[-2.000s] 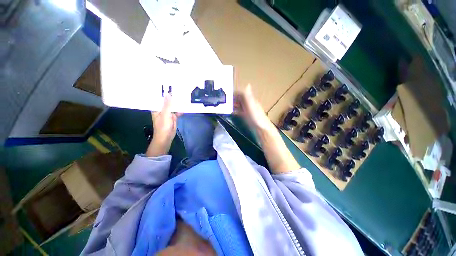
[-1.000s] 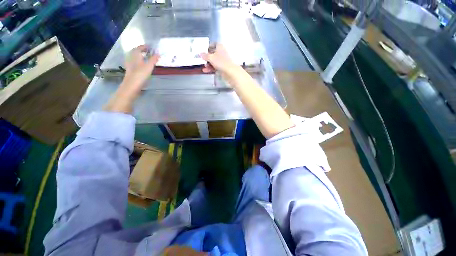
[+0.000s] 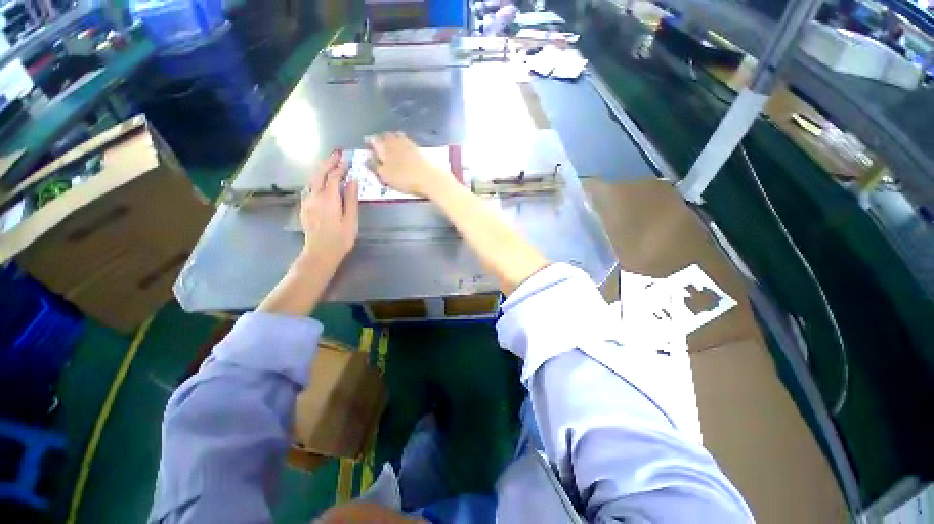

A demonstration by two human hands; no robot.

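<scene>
A white printed card lies flat on the red-topped fixture on the silver metal plate. My left hand rests with its fingers over the card's left end. My right hand presses on the card's upper middle with bent fingers. Both hands cover much of the card. No black part is visible at the fixture.
Thin metal locating bars stand beside the fixture. Loose white cards with cut-outs lie on brown cardboard at right. An open carton stands at left, a smaller carton on the green floor below.
Both hands have moved from holding the card's two ends to lying on top of it. The card now lies flat on the fixture. The view has shifted, showing more of the metal plate's far end.
</scene>
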